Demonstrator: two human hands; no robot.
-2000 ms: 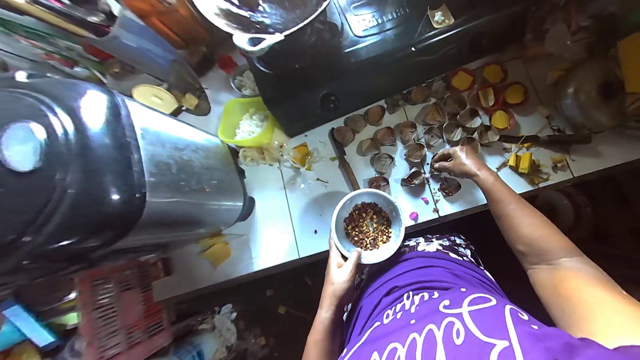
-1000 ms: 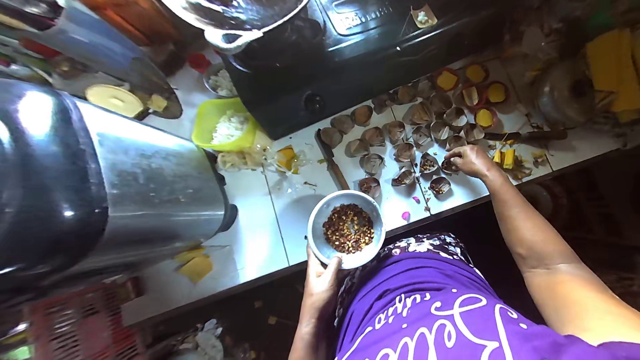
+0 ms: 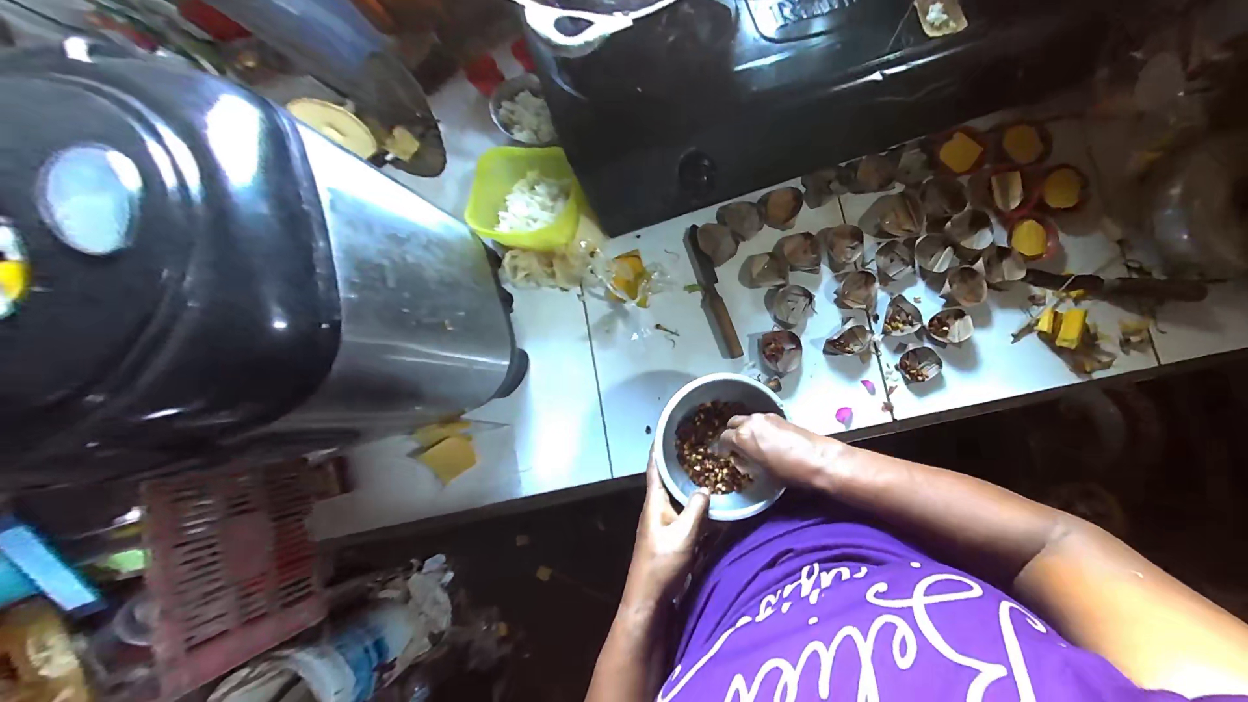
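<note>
My left hand (image 3: 673, 526) grips the rim of a round white bowl (image 3: 669, 419) at its lower left side. Inside lies a loose mix of dark and yellowish bits (image 3: 704, 458). The fingers of my right hand (image 3: 770, 444) are down in that mix; whether they pinch any of it is hidden. Beyond the bowl stand many small brown cups (image 3: 799, 252) on the white tiled counter. A few nearest me, such as one cup (image 3: 918, 365), hold similar bits. At the back right, several red-rimmed cups (image 3: 1030, 237) have yellow pieces in them.
A knife (image 3: 720, 317) lies left of the cups, another long dark tool (image 3: 1121, 286) to their right. A black stove (image 3: 663, 146) borders the back. A yellow-green container (image 3: 483, 200) of white shreds and a large metal appliance (image 3: 409, 292) stand left. Yellow pieces (image 3: 1070, 328) lie right.
My right hand has moved from the cups back into the bowl. A cup near the counter's front edge, where that hand was, now stands free with bits in it.
</note>
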